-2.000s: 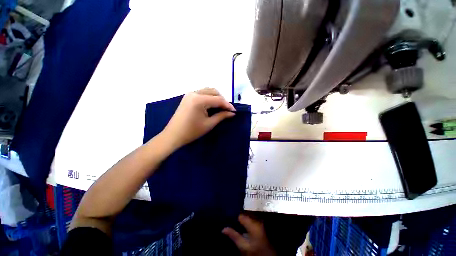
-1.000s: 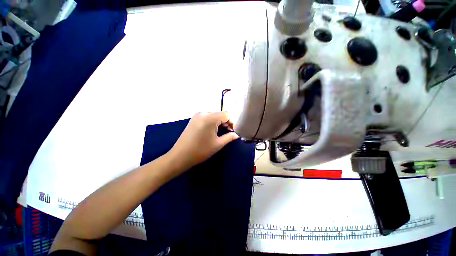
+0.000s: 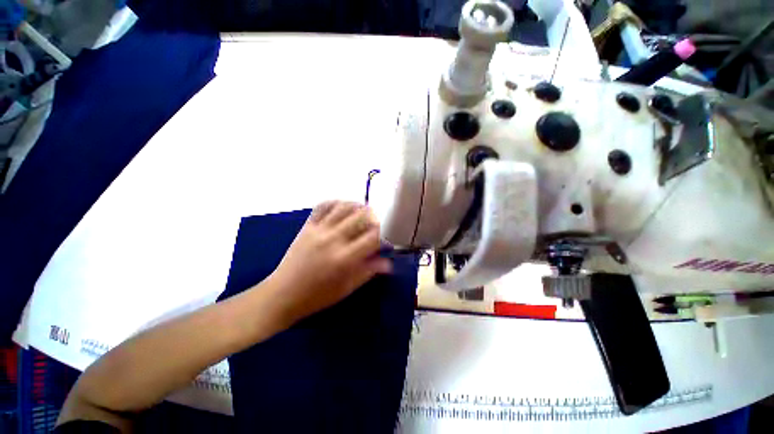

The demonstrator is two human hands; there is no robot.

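Note:
A navy cloth piece (image 3: 327,364) lies flat on the white table, its top right corner at the front of the machine head. My left hand (image 3: 335,254) is on the cloth's upper edge beside the machine head, fingers bent and slightly blurred; whether it pinches the cloth is not clear. The white sewing machine head (image 3: 509,169) hides the needle area. A thin bent wire (image 3: 371,180) stands up just beyond my left hand. My right hand is not in view.
A long navy panel (image 3: 119,127) lies at the far left. A black phone (image 3: 626,347) and yellow-green snips (image 3: 692,302) lie right. A red tape strip (image 3: 524,310) marks the bed edge. A blue crate (image 3: 51,394) shows lower left.
The view has tilted up, showing more of the machine head. My left hand's fingers have curled over at the cloth's edge. My right hand, at the bottom edge two seconds ago, has left the view.

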